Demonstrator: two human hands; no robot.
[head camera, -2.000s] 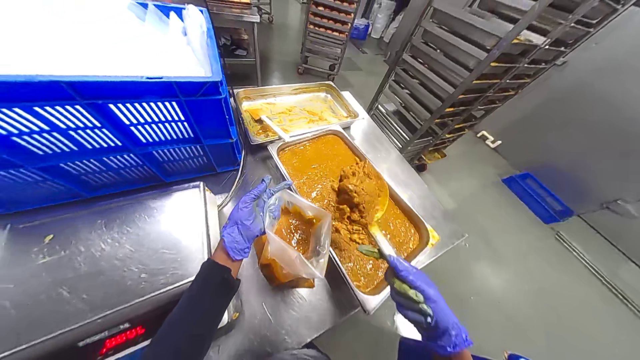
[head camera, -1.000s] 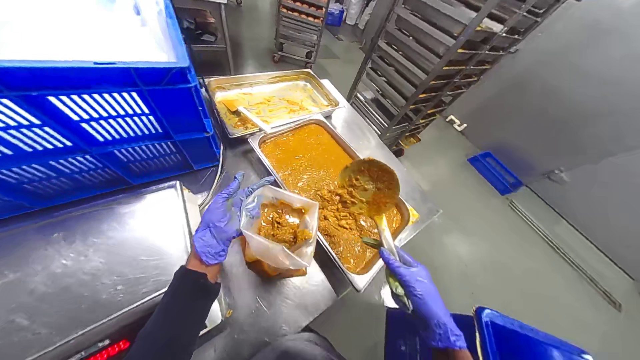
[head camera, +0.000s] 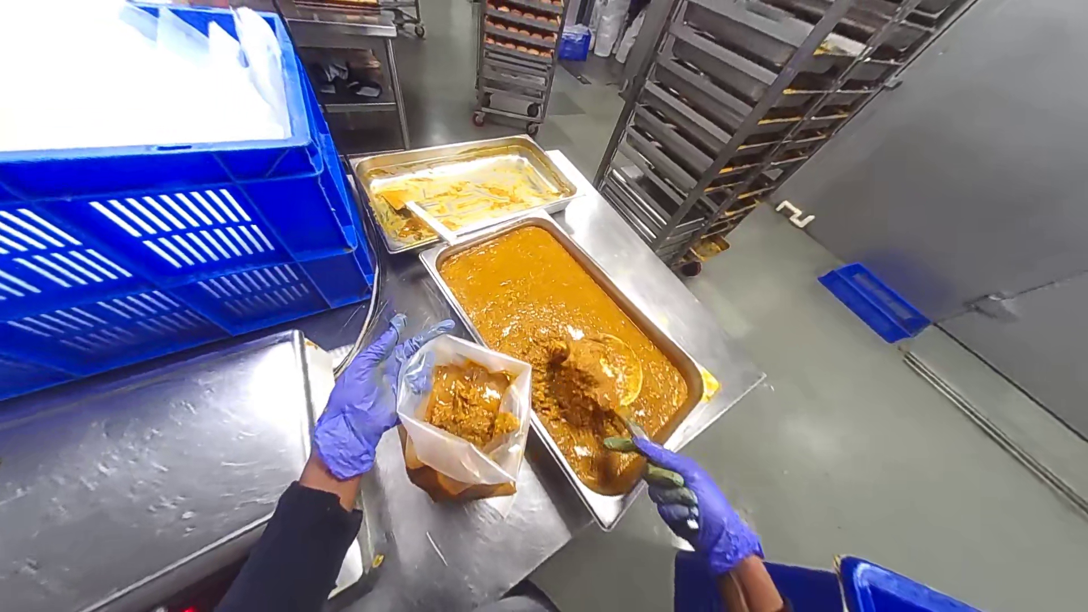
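Observation:
A clear plastic bag, partly filled with brown-orange curry, stands on the steel table. My left hand, in a purple glove, holds the bag's open rim at its left side, some fingers inside the rim. In my gloved right hand is the handle of a ladle, whose bowl lies in the chunky sauce of a deep steel pan. Sauce covers much of the bowl. Behind that pan is a shallower steel tray smeared with yellow residue, with a white-handled spatula leaning in it.
A large blue crate of clear plastic bags stands at the left, behind a steel-topped scale. Tray racks stand beyond the table. Another blue crate sits at lower right, and a blue tray lies by the wall.
The ladle, raised above the pan one second ago, is now down in the sauce, with my right hand still on its handle. My left hand still holds the bag.

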